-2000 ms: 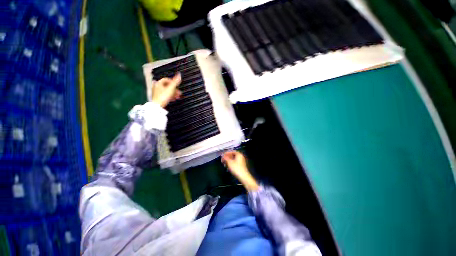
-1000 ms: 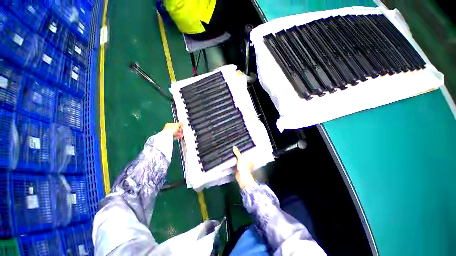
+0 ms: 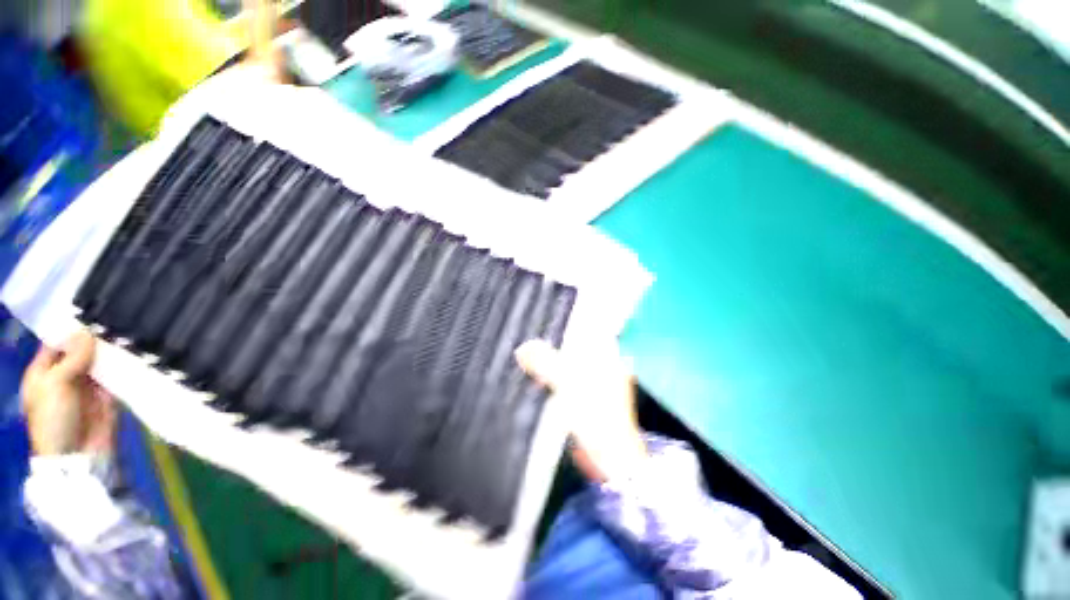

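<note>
A board with a white foam liner (image 3: 282, 463) carries a row of long black ribbed parts (image 3: 340, 305) packed side by side. It is raised in front of me, tilted and blurred by motion. My left hand (image 3: 70, 404) grips its left near edge. My right hand (image 3: 593, 399) grips its right edge, with the thumb on top near the end of the row. The fingers under the board are hidden.
A second lined tray of black parts (image 3: 557, 123) lies on the green-topped bench (image 3: 798, 316) beyond. Farther back are a white and dark device (image 3: 405, 59) and more dark parts (image 3: 493, 35). A person in yellow (image 3: 147, 59) is at the upper left. Blue crates stand at the left edge.
The lined board has been lifted from the low stand and brought up close, toward the bench. Both hands have risen with it. The view has turned toward the bench.
</note>
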